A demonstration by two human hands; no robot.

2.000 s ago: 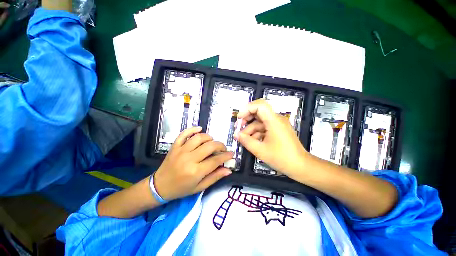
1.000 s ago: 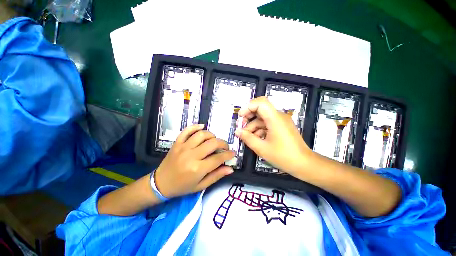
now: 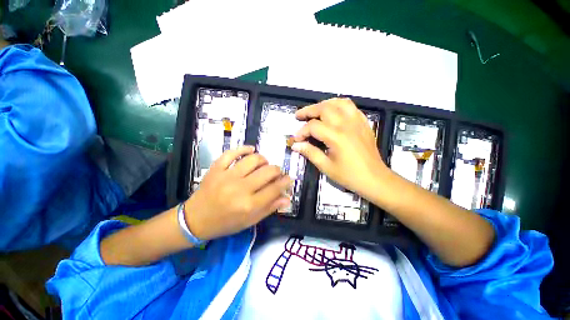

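A black foam tray (image 3: pixel 382 181) holds silver-white phone units side by side, one per pocket. My right hand (image 3: pixel 340 140) is over the second unit from the left (image 3: pixel 275 122), thumb and fingertips close together at its orange-ended flex cable (image 3: pixel 290 142). Whether a small piece is between the fingertips cannot be seen. My left hand (image 3: pixel 240 190), with a pale band on the wrist, lies palm down over the lower parts of the first and second units, fingers slightly spread. The third unit (image 3: pixel 344 203) is partly hidden by my right hand.
White sheets, one with a toothed edge (image 3: pixel 387 69), lie just beyond the tray on the green mat. A thin bent wire (image 3: pixel 481 51) lies at the upper right. A crumpled clear bag (image 3: pixel 80 15) is at the upper left. A neighbour's blue sleeve (image 3: pixel 47 144) is at the left.
My right hand has moved slightly up the second unit, its fingertips now at the flex cable. My left hand has shifted slightly left. The neighbour's sleeve has moved left.
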